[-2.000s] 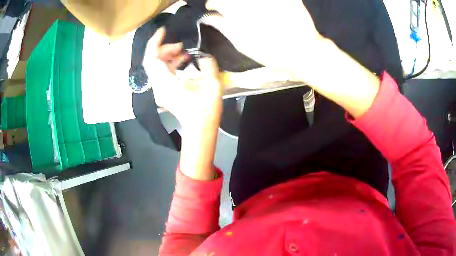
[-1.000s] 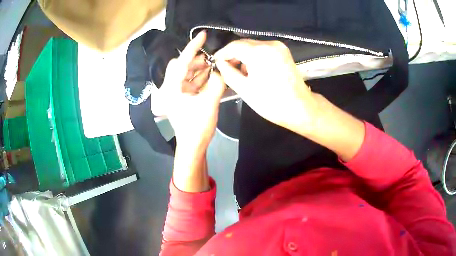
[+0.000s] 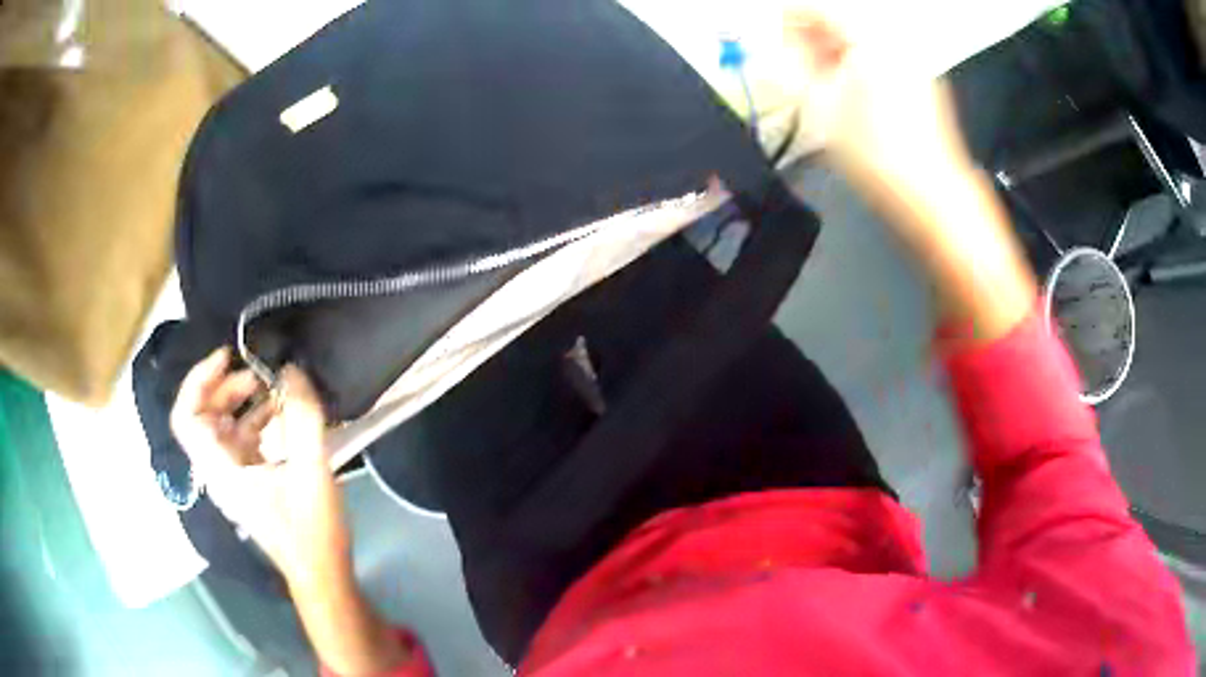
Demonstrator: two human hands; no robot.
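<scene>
The black cloth bag (image 3: 450,146) lies across the table's edge, with a small pale patch (image 3: 310,109) on its front. Its metal zip (image 3: 397,282) is open, and the dark inside shows. My left hand (image 3: 271,456) pinches the bag at the left end of the zip; what lies between the fingertips is too small to tell. My right hand (image 3: 866,93) is off the bag, blurred over the white surface at the upper right; whether it holds anything cannot be told. The black strap (image 3: 761,284) hangs from the bag's right end over the lap.
A large tan sack-like form (image 3: 106,199) stands at the upper left. A small blue thing (image 3: 731,53) with a thin dark cord lies near my right hand. A round bin-like form (image 3: 1091,324) is at the right. Green material shows at the left edge.
My right hand has left the zip end and moved up and right. My left hand stays at the zip end. The view has shifted, showing more of the bag's front.
</scene>
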